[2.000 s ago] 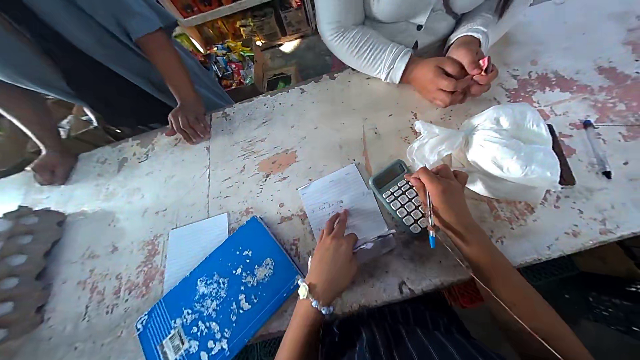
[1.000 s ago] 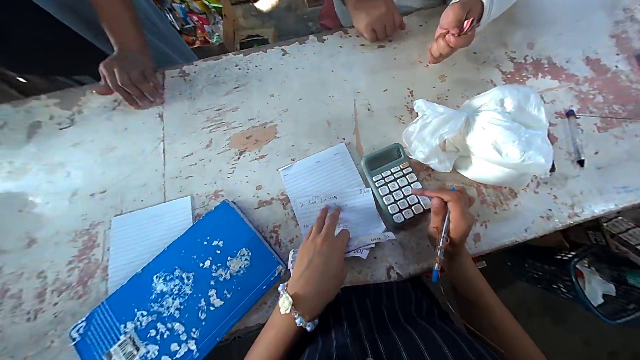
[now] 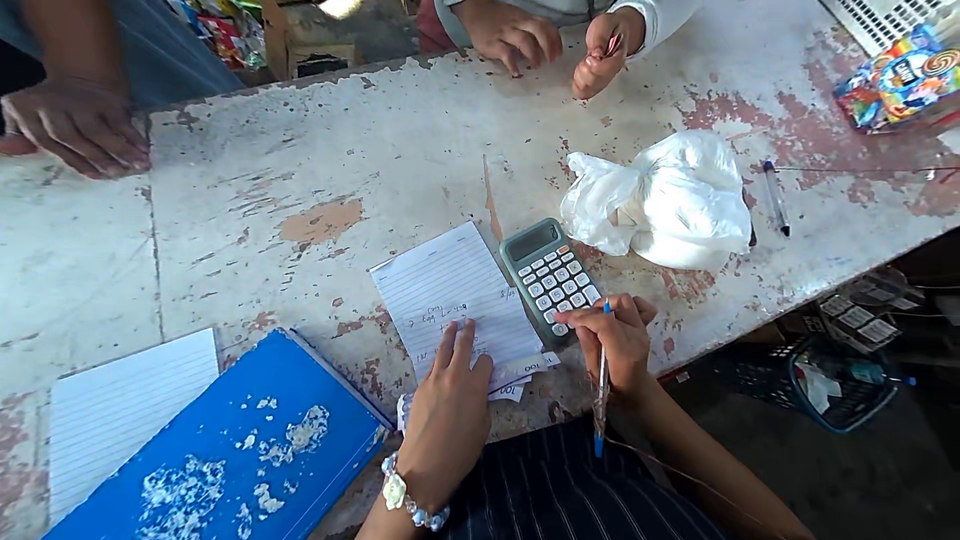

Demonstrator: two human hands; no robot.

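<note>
My left hand (image 3: 450,412), with a beaded bracelet at the wrist, lies on a lined, handwritten sheet (image 3: 442,270), its fingertips on the writing. More paper slips (image 3: 517,386) stick out under the sheet's lower edge. To the right of the sheet lies a grey-green calculator (image 3: 551,277) with white keys. My right hand (image 3: 619,337) holds a blue-capped ballpoint pen (image 3: 602,382) with a string tied to it, and one finger touches the lower keys. A knotted white plastic bag (image 3: 690,202) rests just beyond the calculator.
A worn blue book (image 3: 247,442) overlaps a lined pad (image 3: 135,420) at left. Another pen (image 3: 777,199) on a string and a candy bag (image 3: 900,82) lie at right. Across the counter are one person's hand (image 3: 82,127) and another person's hands (image 3: 517,37). A dark basket (image 3: 844,382) stands below the counter.
My right hand's finger has moved from the calculator's right edge to its lower keys. The hands of the person in pale sleeves, clasped two seconds ago, are apart. The view has shifted.
</note>
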